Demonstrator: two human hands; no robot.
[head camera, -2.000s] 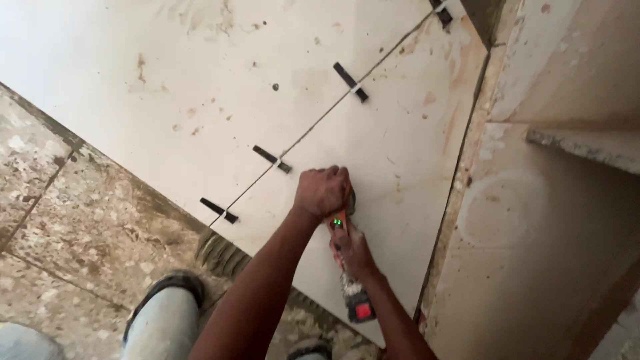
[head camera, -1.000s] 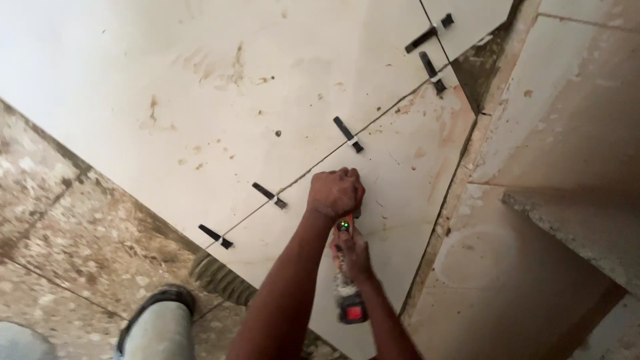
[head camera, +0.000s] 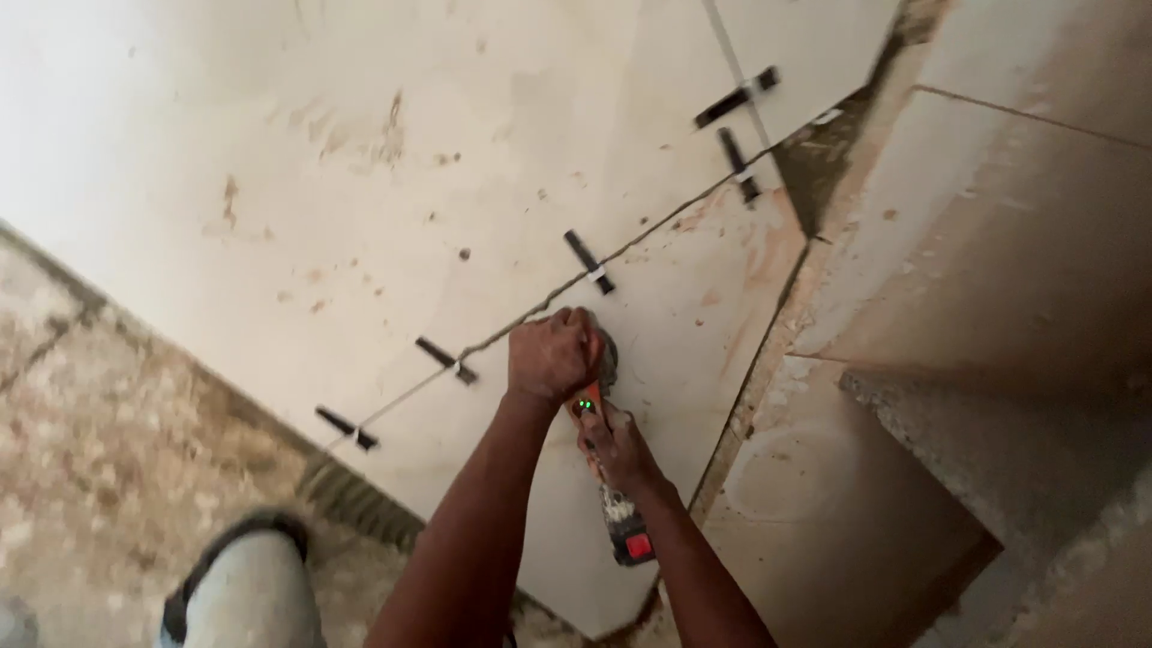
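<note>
A cordless handheld power tool (head camera: 621, 513), orange and dark with green lights and a red patch at its rear end, is against a large off-white tile (head camera: 666, 360). My left hand (head camera: 551, 355) is closed over its front end, near the joint between two tiles. Behind it my right hand (head camera: 621, 448) grips the tool's body. A round dark part shows at the right of its head; its underside is hidden. Black levelling wedges in white clips straddle the joint, among them one wedge (head camera: 589, 262) just above my left hand and another (head camera: 447, 361) to its left.
Ridged mortar (head camera: 360, 504) shows along the tile's lower left edge. Rough, stained flooring (head camera: 117, 468) and a shoe (head camera: 236, 540) are at the lower left. A tiled surface (head camera: 792, 468) and a rough-edged slab (head camera: 972, 450) stand at the right. More wedges (head camera: 738, 97) sit at the upper right.
Both hands stay on the tool, which has moved up and left over the tile, closer to the joint. The view has shifted, showing more of the tiles at the upper right.
</note>
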